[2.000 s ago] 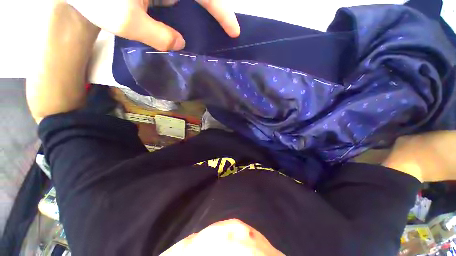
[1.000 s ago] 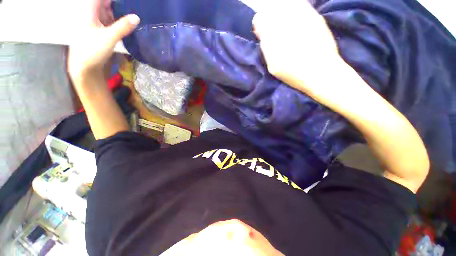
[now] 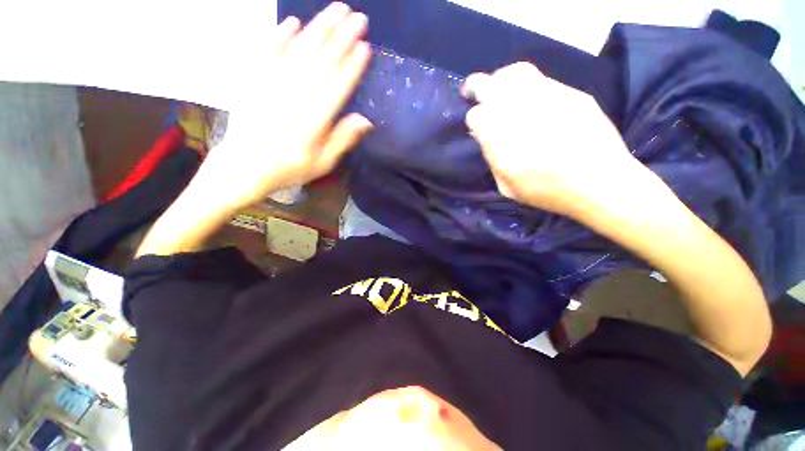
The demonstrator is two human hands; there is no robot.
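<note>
The shiny navy lining (image 3: pixel 410 106) with small pale motifs lies in front of me, its edge along a fine pale stitch line. Matte dark navy cloth (image 3: pixel 397 25) lies beyond that edge. My left hand (image 3: pixel 309 110), overexposed, lies flat on the left end of the cloth with the fingers extended and the thumb apart. My right hand (image 3: pixel 538 132) is over the lining edge to the right, fingers curled and fingertips together at the stitch line. No needle or thread can be made out, and what the right fingertips hold is hidden.
Bunched garment cloth (image 3: pixel 706 132) is heaped at the right on the white worktable (image 3: pixel 115 44). Below the table edge are brownish items and a small pale block (image 3: pixel 292 239). White equipment (image 3: pixel 79 330) stands at the lower left. The black shirt fills the bottom.
My left hand has moved right and laid itself flat over the cloth's left end. My right hand came in from the right earlier and now sits slightly lower, with its fingertips at the stitched edge.
</note>
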